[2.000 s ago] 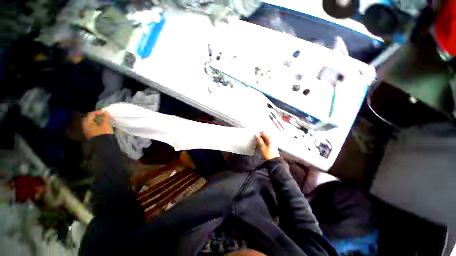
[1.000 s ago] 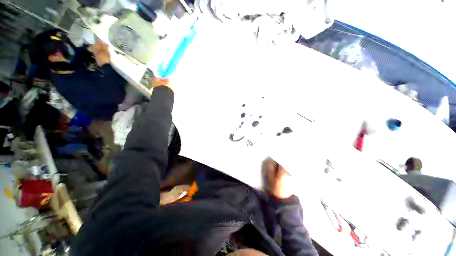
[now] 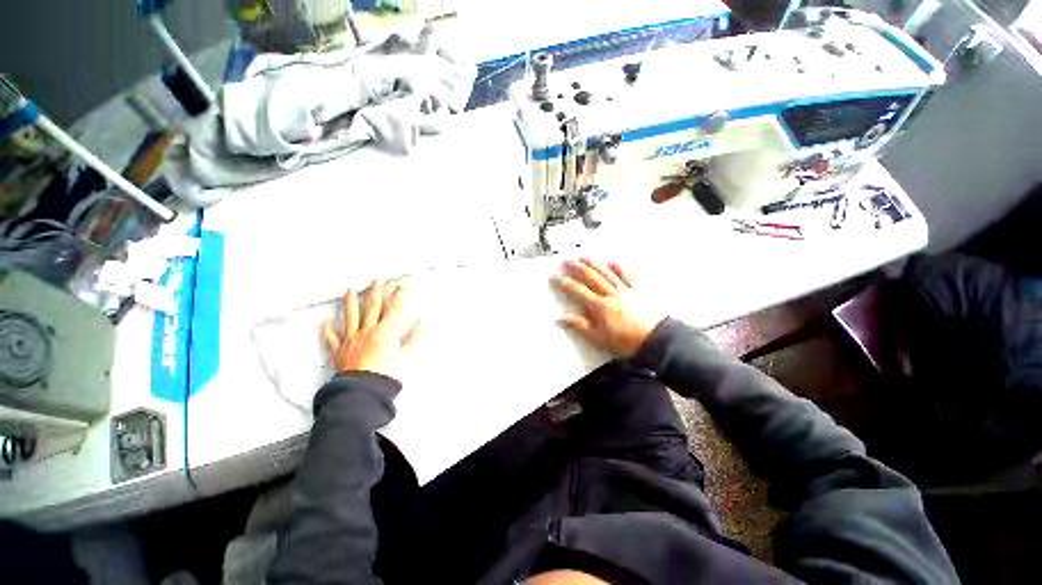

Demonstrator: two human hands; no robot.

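Note:
A pale, nearly white cut panel (image 3: 486, 343) lies flat on the white sewing table, its front corner hanging over the table edge. My left hand (image 3: 370, 329) rests palm down on its left part, fingers spread. My right hand (image 3: 608, 306) rests palm down near its right end, just in front of the presser foot (image 3: 560, 234). The lockstitch sewing machine (image 3: 697, 131) stands behind the right end of the panel. Overexposure hides some of the panel's edges. I cannot tell whether the panel is under the foot.
A grey fabric bundle (image 3: 331, 103) lies behind, at the left. Red-handled thread snips (image 3: 771, 229) and dark tools lie right of the needle. White scraps (image 3: 149, 274) lie by the blue strip at left. A grey-green machine (image 3: 51, 349) stands at the far left.
The view has swung round to the machine. The panel, earlier held up between both hands, now lies on the table. Both hands have come to rest flat on it.

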